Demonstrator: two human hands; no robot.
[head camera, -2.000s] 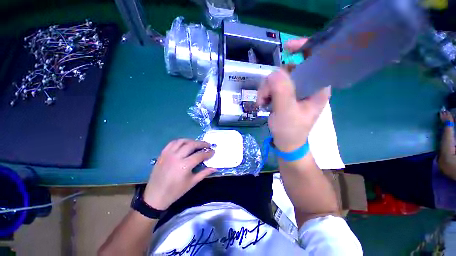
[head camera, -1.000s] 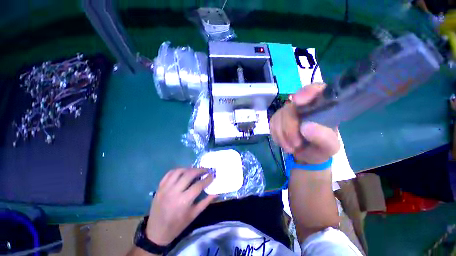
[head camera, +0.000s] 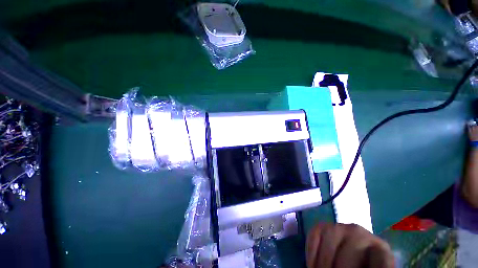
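My right hand (head camera: 348, 248) is at the bottom edge, right of the screw feeder, blurred and partly cut off, with its fingers curled. Whether it holds anything cannot be told; no screwdriver shows clearly. My left hand is out of the picture. The grey-white screw feeder (head camera: 246, 128) stands in the middle, its open top dark inside and its red switch at the back. Its front is cut off by the bottom edge. The white housing I was touching is not in view.
Bagged housings (head camera: 157, 136) lie left of the feeder. A teal box (head camera: 314, 125), white paper strip (head camera: 351, 193) and black cable (head camera: 393, 118) are right. An open housing (head camera: 223, 23) lies on film behind. Wire leads (head camera: 15, 157) are far left. Another person's arm (head camera: 469, 172) is right.
The view has tilted up and forward, so the feeder appears larger and lower. My left hand and the housing have left the picture. My right hand is lower, and the screwdriver no longer shows clearly.
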